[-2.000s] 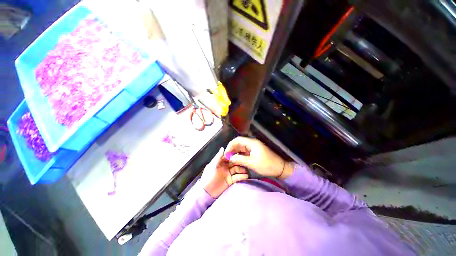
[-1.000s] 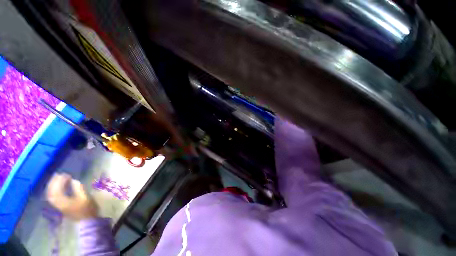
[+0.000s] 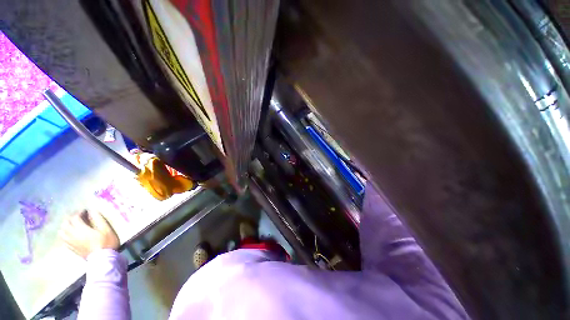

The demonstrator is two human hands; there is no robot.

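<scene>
My left hand (image 3: 90, 234) rests on or just above the pale bench (image 3: 69, 284) at the lower left, between two purple runner pieces. One branching purple runner (image 3: 31, 219) lies left of it, another small purple cluster (image 3: 115, 201) lies beyond it. Whether the fingers hold anything is unclear. My right forearm reaches into the dark machine opening (image 3: 306, 181); the right hand is hidden behind the machine's thick dark frame.
The blue bin (image 3: 37, 140) with pink-purple parts stands at the far left. A yellow air gun (image 3: 161, 178) with a metal tube hangs at the bench edge. The door edge with a warning label (image 3: 181, 62) and the machine frame (image 3: 425, 137) are close to my head.
My hands were together two seconds ago; they parted, the right arm going into the machine and the left hand to the bench. Since one second ago the view has shifted, showing more bench and floor.
</scene>
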